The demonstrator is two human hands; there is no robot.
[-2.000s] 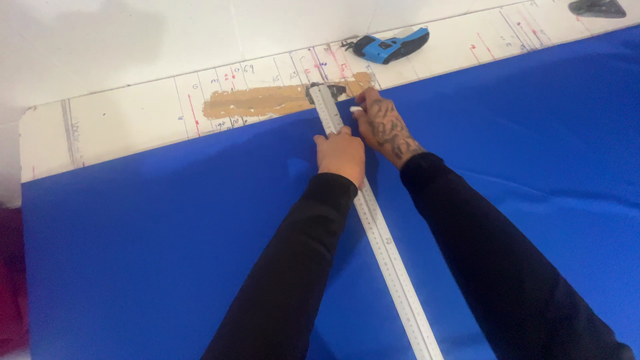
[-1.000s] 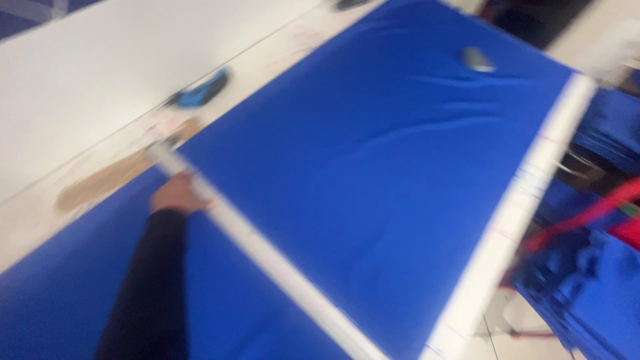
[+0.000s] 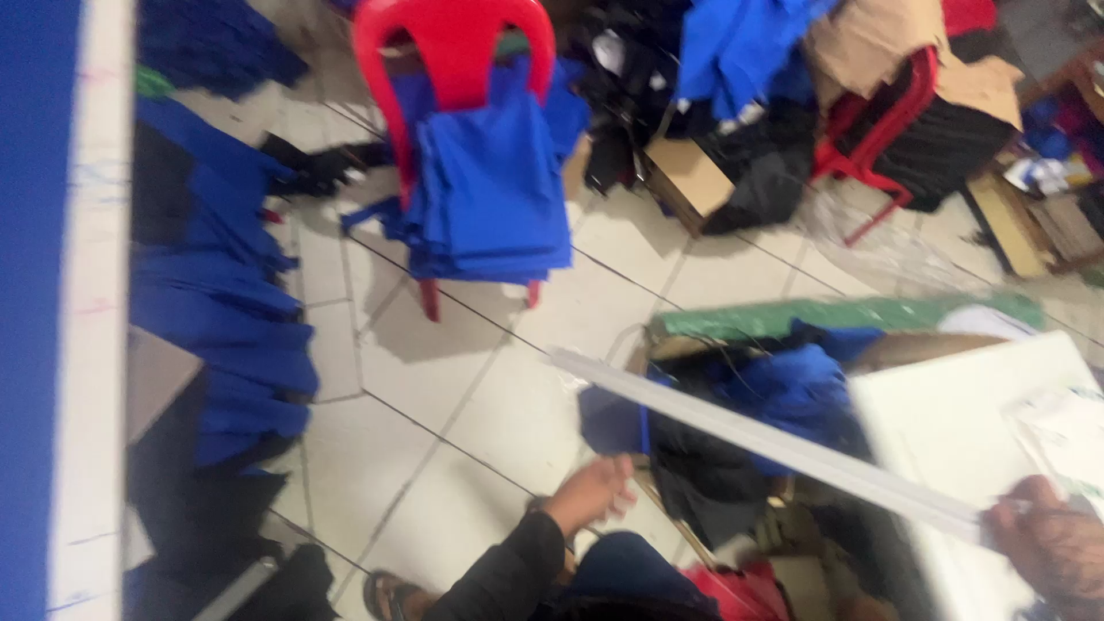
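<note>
My right hand (image 3: pixel 1048 539), at the lower right, is closed around one end of a long pale straight strip (image 3: pixel 768 440), perhaps a ruler. Its other end points up and left over the tiled floor. My left hand (image 3: pixel 595 492), in a black sleeve, hangs below the strip without touching it; its fingers are loosely bent and slightly apart, with nothing seen in them. Blue cloth (image 3: pixel 34 259) lies on the table at the far left, beside the white table edge (image 3: pixel 99 285), which bears pencil and red marks. Blur hides the finer details.
A red plastic chair (image 3: pixel 453 52) holds folded blue cloth (image 3: pixel 492 190). Draped blue and dark cloth (image 3: pixel 224 310) lies beside the table. A white board (image 3: pixel 949 414) stands near my right hand. Further back are a cardboard box (image 3: pixel 690 181) and another red chair (image 3: pixel 923 86).
The view has swung right, from the table to the floor. My left hand is off the ruler on the blue cloth. My right hand, out of view one second ago, now grips a long strip.
</note>
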